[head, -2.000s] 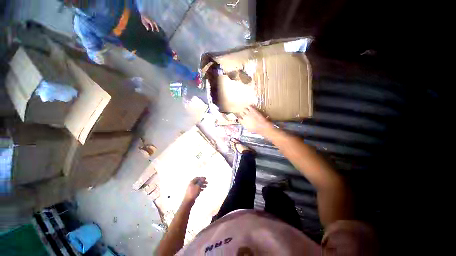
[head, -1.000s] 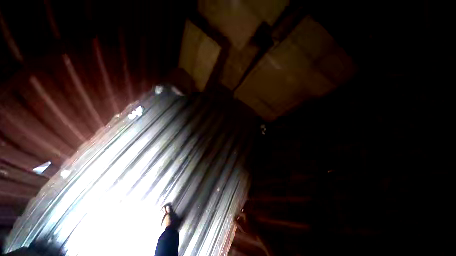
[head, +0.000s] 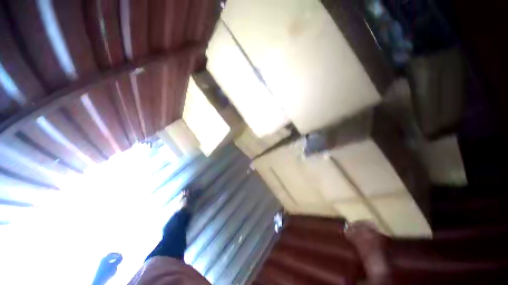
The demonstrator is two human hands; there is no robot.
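Stacked brown cardboard boxes stand in front of me: a large upper box, a lower box and a smaller box at the left of the stack. My right hand is blurred at the lower right, by the bottom edge of the lower box and over the red-brown ribbed wall. Its fingers are not clear, and I cannot tell whether it touches or grips anything. My left hand is out of the picture.
The corrugated metal floor lies under my feet, strongly overexposed at the left. A red-brown ribbed wall rises at the upper left, and another ribbed red-brown surface is at the lower right. The far right is dark.
The view has moved from the yard-side box and a person to the cargo box interior. The stacked boxes now look nearer and brighter. My right hand has come into view at the lower right.
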